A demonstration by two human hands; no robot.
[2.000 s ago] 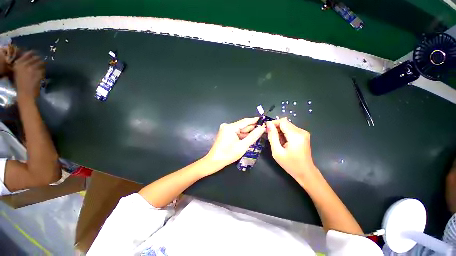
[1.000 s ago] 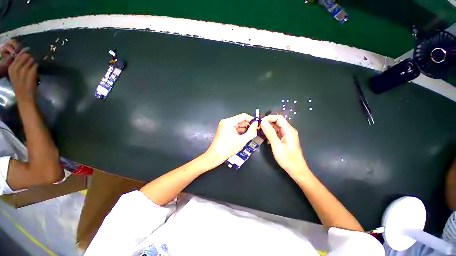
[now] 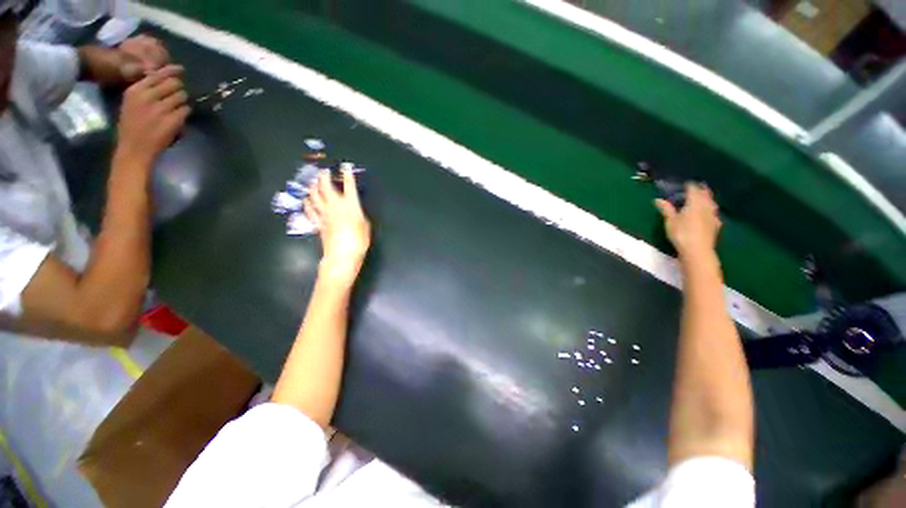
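Observation:
My left hand is at the left part of the dark bench, its fingers on a circuit board whose black end shows past the fingertips. Another blue-and-white board lies close beside it; blur hides where one ends and the other starts. My right hand reaches over the white rail to the green conveyor, with thumb and fingers around a circuit board, mostly hidden by the hand. Small white bits lie scattered on the bench.
A black handheld fan lies by the white rail at right. Another worker's hands are at upper left, near pale scraps. An open cardboard box stands below the bench.
The view has shifted. My hands have parted: left moved to the board at the left, right onto the conveyor. The board between them has left the bench middle. More white bits show.

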